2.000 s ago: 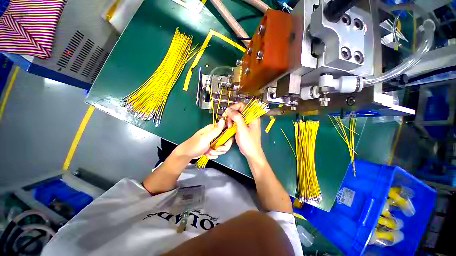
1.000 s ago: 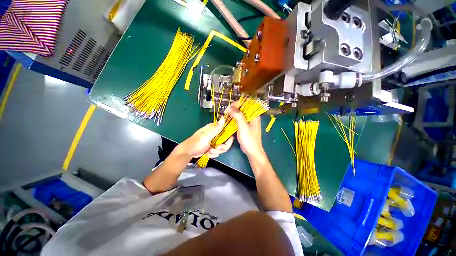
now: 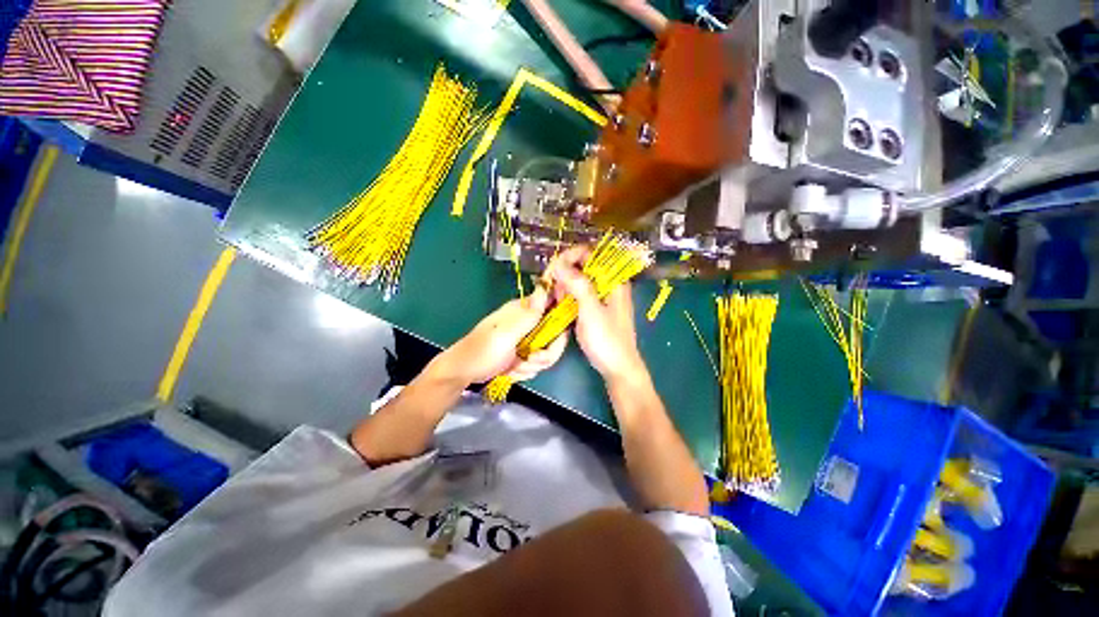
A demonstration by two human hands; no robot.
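Observation:
My left hand (image 3: 504, 341) is closed around a fanned handful of yellow wires (image 3: 560, 321), low in front of the machine. My right hand (image 3: 594, 316) is at the upper part of the same handful, its fingers by the pale wire tips. The silvery crimping applicator (image 3: 530, 223) lies just ahead of my fingers, with a thin yellow wire or two upright across it. The grey machine head (image 3: 844, 109) and an orange-brown block (image 3: 669, 121) stand above it. My fingertips partly overlap, so their exact grip is hidden.
A loose yellow wire pile (image 3: 404, 193) lies left of the machine and a narrower one (image 3: 747, 386) right of it. Stray wires (image 3: 853, 331) lie further right, near the blue bin (image 3: 801, 512) with wrapped bundles. A grey vented box (image 3: 217, 115) with striped cloth stands at left.
The whole view has shifted slightly, so the machine appears a little further right. My hands stay at the applicator with the handful; the wire fan looks a little narrower than one second ago.

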